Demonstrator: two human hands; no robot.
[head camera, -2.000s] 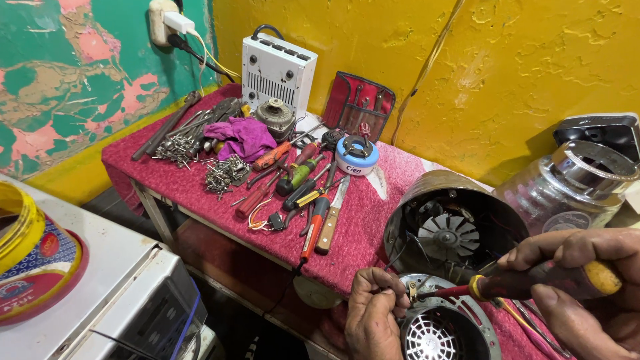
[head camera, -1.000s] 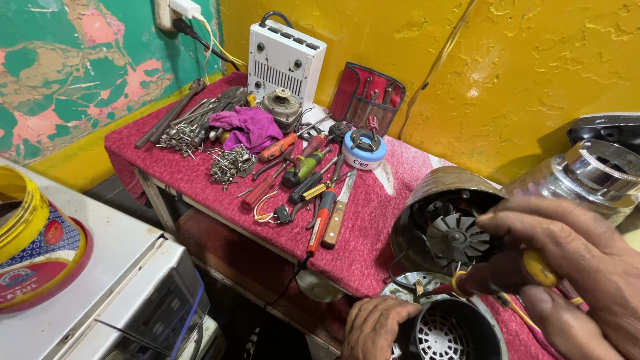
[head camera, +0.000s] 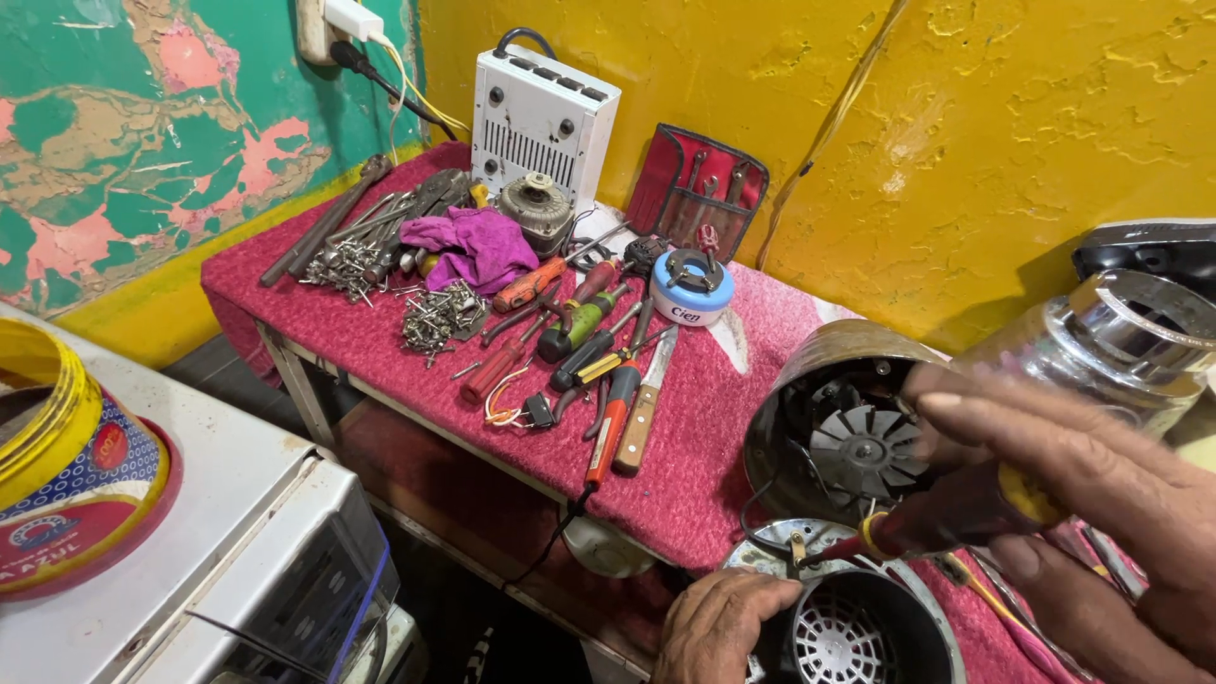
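Observation:
My right hand (head camera: 1073, 494), at the lower right, holds a screwdriver (head camera: 959, 513) with a dark red and yellow handle. Its tip is at a small brass-coloured fitting (head camera: 798, 546) on the rim of a round metal housing (head camera: 912, 579). That housing holds a black ring around a pale vented grille (head camera: 836, 641). My left hand (head camera: 727, 622) rests against the housing's left side, its fingertips by the black ring; part of the hand is cut off by the frame. Just behind lies a metal drum (head camera: 788, 399) with a finned fan wheel (head camera: 866, 448) inside.
On the red cloth (head camera: 380, 361) lie screwdrivers, a wood-handled knife (head camera: 641, 418), a soldering iron (head camera: 613, 418), screws (head camera: 442, 318), a purple rag (head camera: 475, 249), a small motor (head camera: 537, 211) and a blue-white tape roll (head camera: 692, 290). A shiny metal cylinder (head camera: 1073, 342) stands right, a yellow bucket (head camera: 47, 408) left.
My left hand's fingers have moved from the fitting beside the screwdriver tip to the housing's left side. My right hand's fingers have opened out somewhat along the handle. The view has shifted.

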